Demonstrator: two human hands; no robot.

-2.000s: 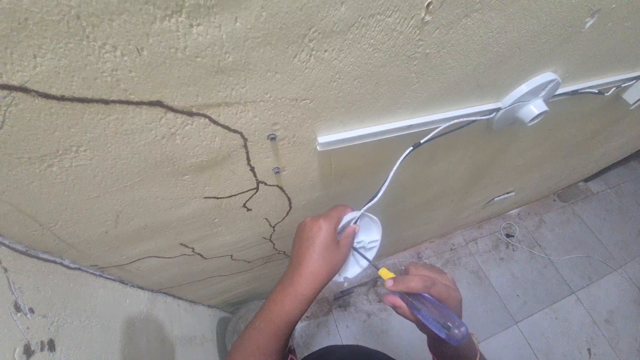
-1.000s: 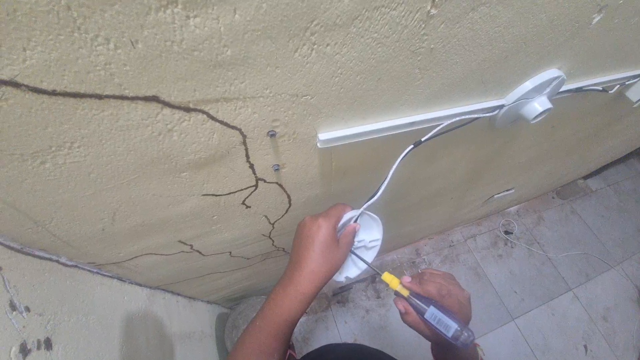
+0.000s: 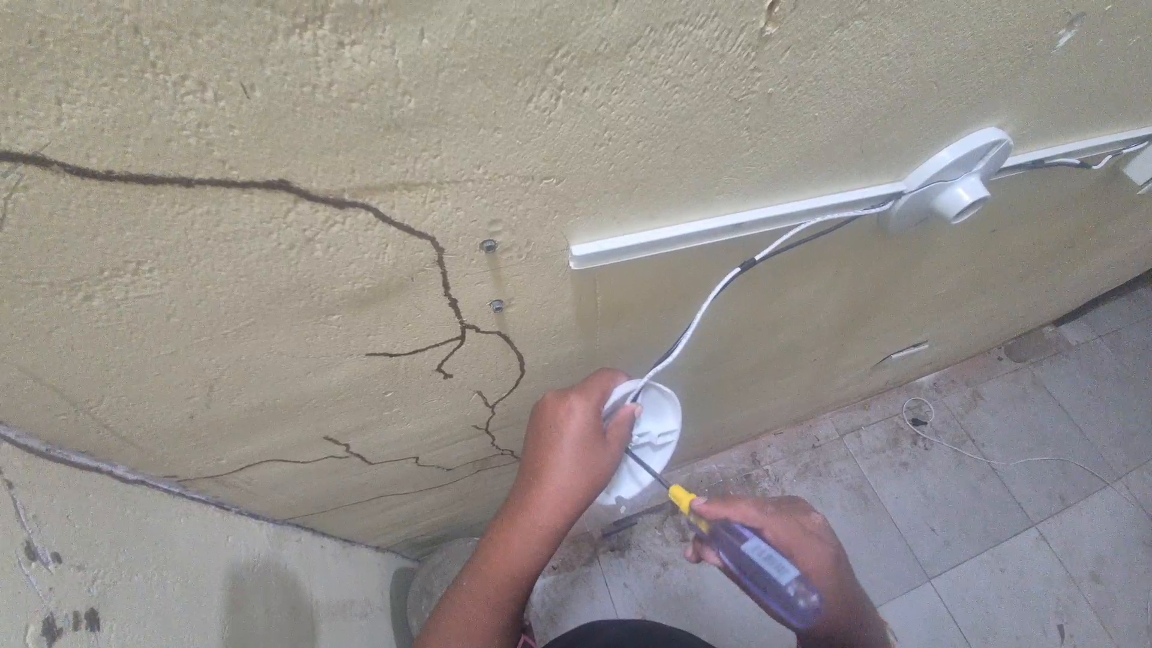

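Observation:
My left hand (image 3: 576,441) grips a round white plastic lamp holder (image 3: 661,416), its back turned up, with a white and a black wire (image 3: 711,301) running into it under my thumb. My right hand (image 3: 796,540) holds a screwdriver (image 3: 751,562) by its purple translucent handle with a yellow collar. The shaft reaches into the back of the lamp holder; its tip is hidden near my left thumb. The wires lead up to a second white lamp holder (image 3: 958,193), mounted on the wall over white plastic trunking (image 3: 738,223).
Two screws or plugs (image 3: 489,246) sit in the cracked yellowish wall (image 3: 270,297) left of the trunking. Below lies a dirty tiled floor (image 3: 900,531) with a thin loose white wire (image 3: 999,462). A rounded grey object (image 3: 436,580) stands behind my left forearm.
The screwdriver handle has turned in my right hand, and my fingers have shifted on it. My left hand still holds the lamp holder in about the same place.

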